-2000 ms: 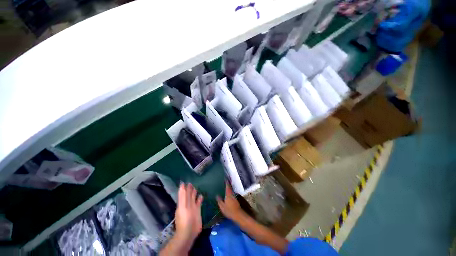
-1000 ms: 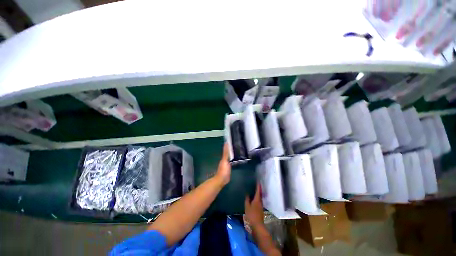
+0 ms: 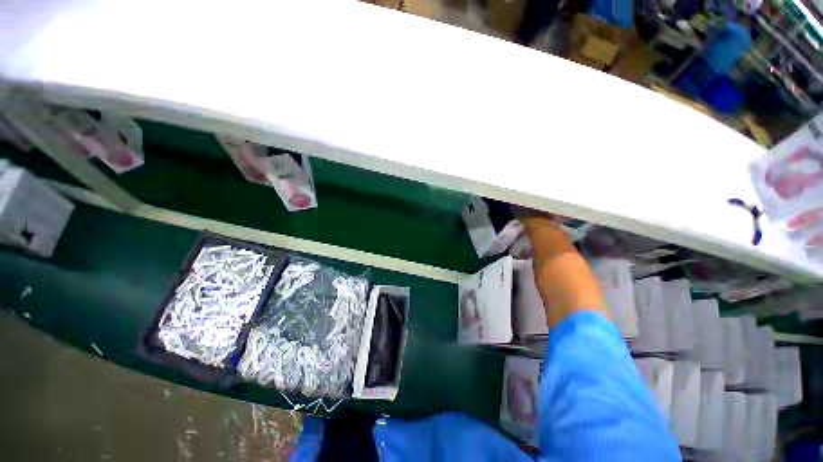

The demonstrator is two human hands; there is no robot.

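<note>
One white retail box point(image 3: 402, 338) lies open beside the bag of coiled cables, with a dark insert point(image 3: 386, 341) inside. The shallow black tray point(image 3: 161, 336) holds a heap of small white accessories point(image 3: 217, 302). Coiled white cables point(image 3: 302, 347) lie on clear plastic right of it. My right arm reaches forward over the rows of boxes. My right hand point(image 3: 536, 222) is at the shelf's underside near boxes on the far strip point(image 3: 492, 236); its fingers are hidden, so its grip cannot be told. My left hand is out of the picture.
The white shelf point(image 3: 379, 99) crosses above the green bench. Rows of white boxes point(image 3: 713, 361) stand at right. Boxes with pink pictures stand under the shelf at left point(image 3: 291, 183). A white box point(image 3: 34, 212) is at far left. More printed boxes point(image 3: 794, 180) are on the shelf.
My right hand has moved from the near box row to under the shelf. My left hand has left the picture. The view has turned, and the front boxes now show pink pictures.
</note>
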